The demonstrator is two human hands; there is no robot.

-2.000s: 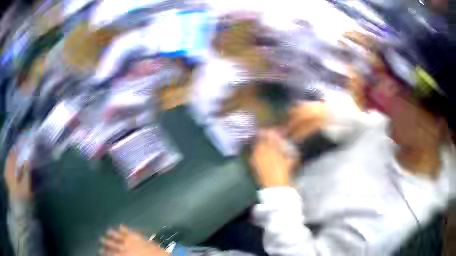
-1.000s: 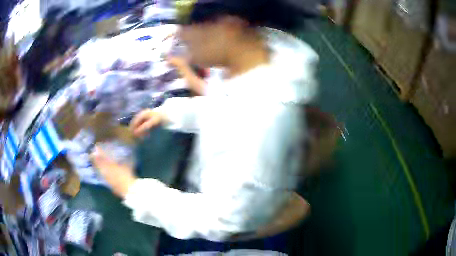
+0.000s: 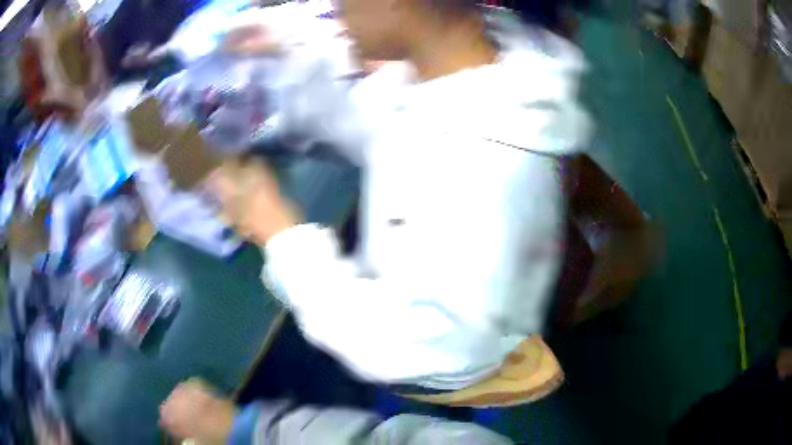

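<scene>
The view is blurred. My right hand [image 3: 198, 412], with a blue cuff and grey sleeve, is low over the dark green worktop [image 3: 213, 317]. Its fingers look curled, and I cannot make out anything in them. A blurred skin-coloured patch at the bottom left edge may be my left hand, but I cannot tell. A shiny bubble-wrapped product [image 3: 139, 300] lies on the worktop, beyond my right hand and apart from it. More wrapped goods [image 3: 95, 239] are heaped at the left.
A person in a white hooded top [image 3: 452, 209] sits close on the right, on a tan seat [image 3: 508, 378], one hand at a brown-and-white open carton [image 3: 187, 156]. Blue-banded cartons [image 3: 108, 161] stand at the left. Green floor [image 3: 643, 174] and large brown cartons [image 3: 755, 113] are further right.
The view has swung right since the first frame and slightly back since the second. My right forearm is in view again. The seated person's far arm has reached further over the goods.
</scene>
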